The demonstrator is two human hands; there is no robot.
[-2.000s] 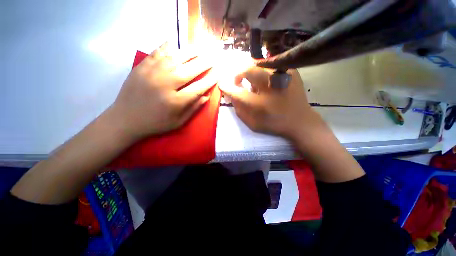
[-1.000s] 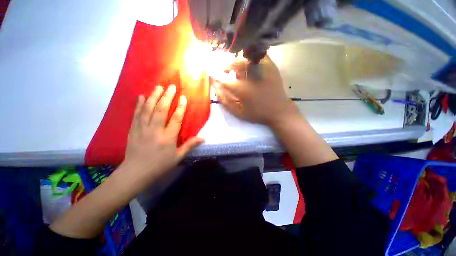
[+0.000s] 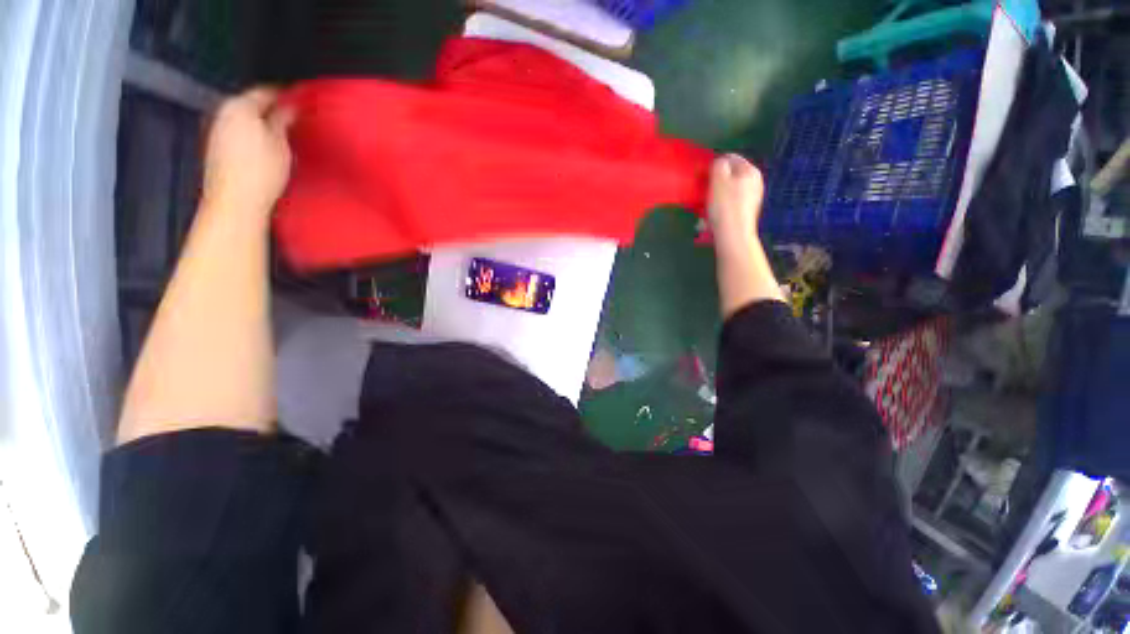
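A red fabric piece (image 3: pixel 496 161) is stretched between my two hands above a white surface (image 3: pixel 576 297) by my knees. My left hand (image 3: pixel 248 149) grips its left end. My right hand (image 3: pixel 735 198) grips its right end. The fabric is blurred on the left, and a part of red cloth rises behind it at the top; I cannot tell if that is a separate piece. The sewing machine head and needle are not in view.
A phone (image 3: pixel 509 285) with a lit screen lies on the white surface. A blue crate (image 3: pixel 874 149) stands to the right with dark cloth (image 3: pixel 1035 173) beside it. The green floor (image 3: pixel 638 297) holds scraps. The white table edge (image 3: pixel 62 248) runs down the far left.
The view has turned from the sewing table to the area by my knees. Both hands have left the needle area, and both now hold red fabric spread between them.
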